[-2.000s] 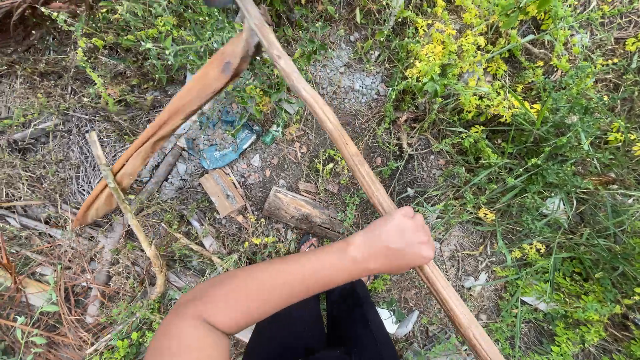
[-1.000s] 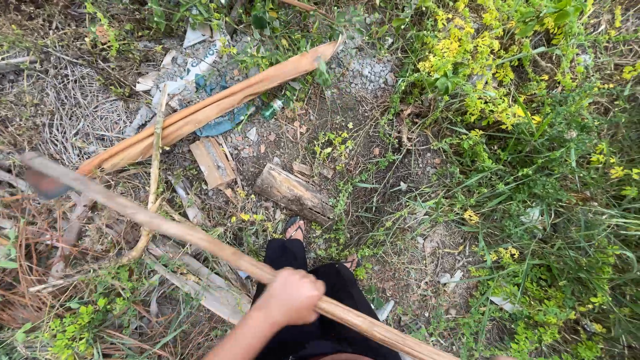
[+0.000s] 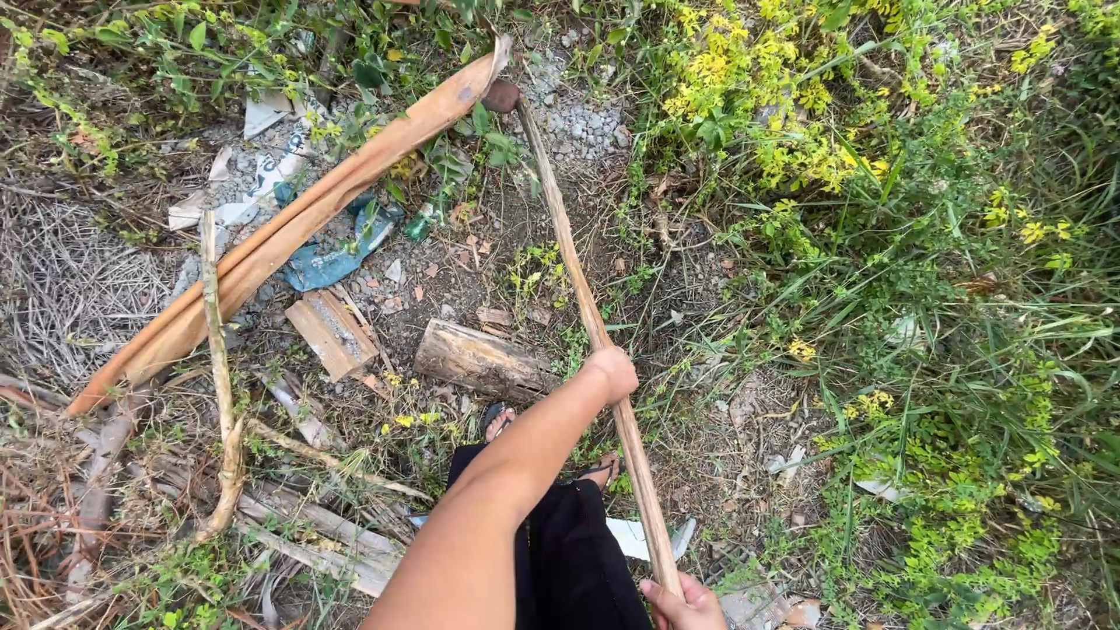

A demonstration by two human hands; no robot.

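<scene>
My left hand (image 3: 611, 373) is closed around the middle of a long wooden tool handle (image 3: 573, 262). Lower down, my right hand (image 3: 687, 605) grips the same handle near the bottom edge of the view. At the far end, the tool's rusty metal head (image 3: 501, 96) lies by the upper tip of a long brown dried palm sheath (image 3: 289, 229); whether they touch is unclear. The sheath slants across the ground at the left. A cut log piece (image 3: 481, 359) lies just left of my left hand.
A forked dry branch (image 3: 220, 376) crosses the sheath's lower part. Near it lie a torn blue plastic piece (image 3: 328, 262), a broken brick (image 3: 332, 335) and gravel (image 3: 577, 122). Weathered wood strips (image 3: 324, 542) lie at lower left. Weeds (image 3: 962, 254) cover the right side. My sandalled feet (image 3: 500, 423) are below the log.
The tool head has swung from the left side to the sheath's upper tip. My left hand has moved up and right with the handle. My right hand has come into view on the handle.
</scene>
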